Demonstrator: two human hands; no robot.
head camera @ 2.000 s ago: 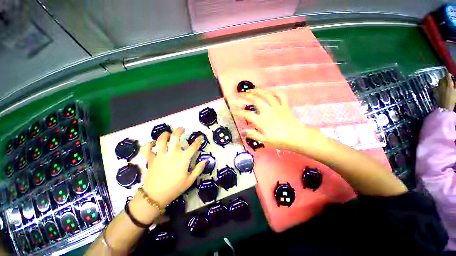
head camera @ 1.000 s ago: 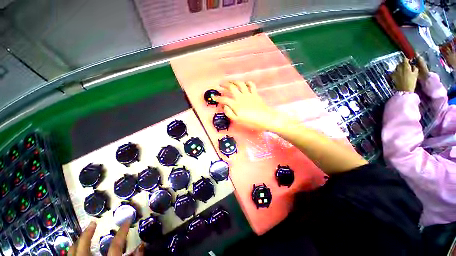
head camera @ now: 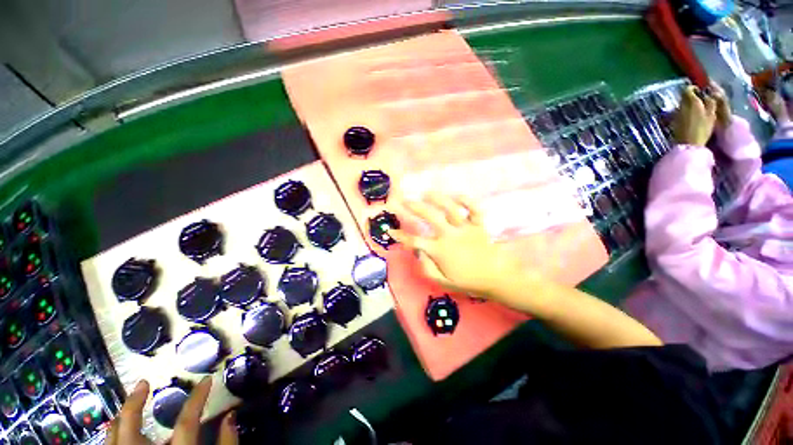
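Several round black watch bodies point(head camera: 201, 241) lie on the pale beige board point(head camera: 103, 271). Three stand in a column along the left edge of the pink foam point(head camera: 404, 74), and one with a lit screen point(head camera: 442, 314) lies near its front. My right hand point(head camera: 452, 243) is over the foam with fingers spread, a fingertip at the lit watch body point(head camera: 384, 229) of that column. My left hand point(head camera: 169, 426) is cut off by the bottom edge, with only spread fingers showing around a watch body at the board's front corner.
A blister tray of lit watches point(head camera: 61, 358) stands at the left, another tray point(head camera: 600, 165) right of the foam. A black mat point(head camera: 200, 178) shows under the board. A person's pink sleeve point(head camera: 696, 252) is at the right. A white cord point(head camera: 361, 424) lies at the bottom.
My right hand has moved from the top watch of the column down to the lower one. The top watch's screen now looks dark. My left hand stays low at the board's front.
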